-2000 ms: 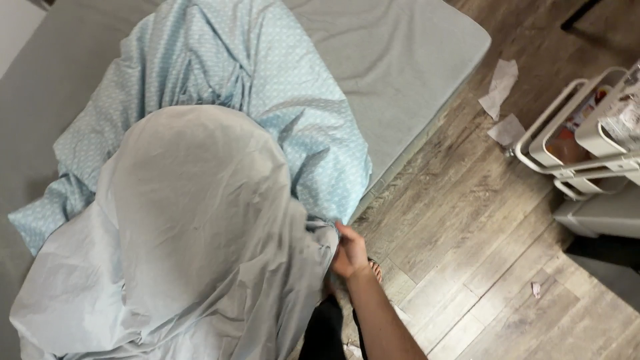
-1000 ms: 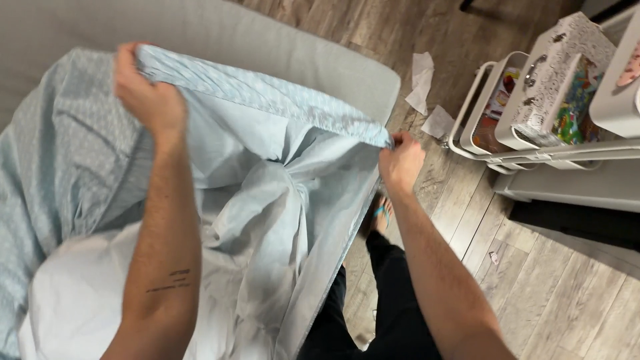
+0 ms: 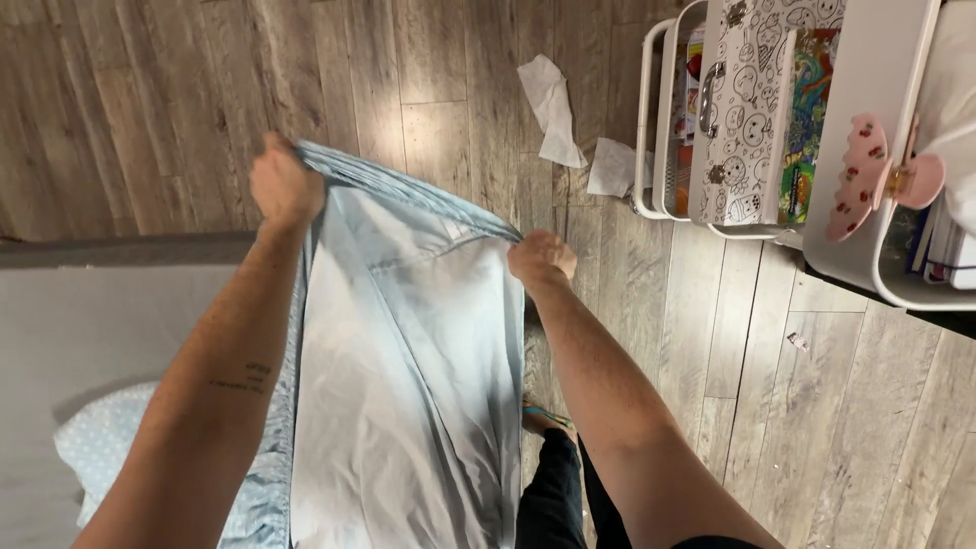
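A light blue fitted sheet with a gathered elastic edge (image 3: 412, 328) hangs stretched between my two hands, its paler inside facing me. My left hand (image 3: 286, 183) grips one end of the gathered edge, over the floor just past the mattress. My right hand (image 3: 543, 258) is closed on the edge farther right, a little lower. A patterned blue part of the cloth (image 3: 107, 442) lies on the grey mattress (image 3: 114, 328) at the left, partly behind my left forearm. My fingertips are partly hidden by the cloth and the backs of my hands.
A white rolling cart (image 3: 846, 175) at the upper right holds a doodle-patterned case (image 3: 743, 114), books and papers. A pink claw clip (image 3: 862, 179) hangs on its bin. White paper pieces (image 3: 553, 110) lie on the wood floor (image 3: 823, 412). My foot (image 3: 545, 419) is beside the hanging cloth.
Two seconds ago only my right hand showed, at the bunched cloth. Both hands now hold the edge, and the sheet hangs beside the mattress. The view has shifted toward the floor.
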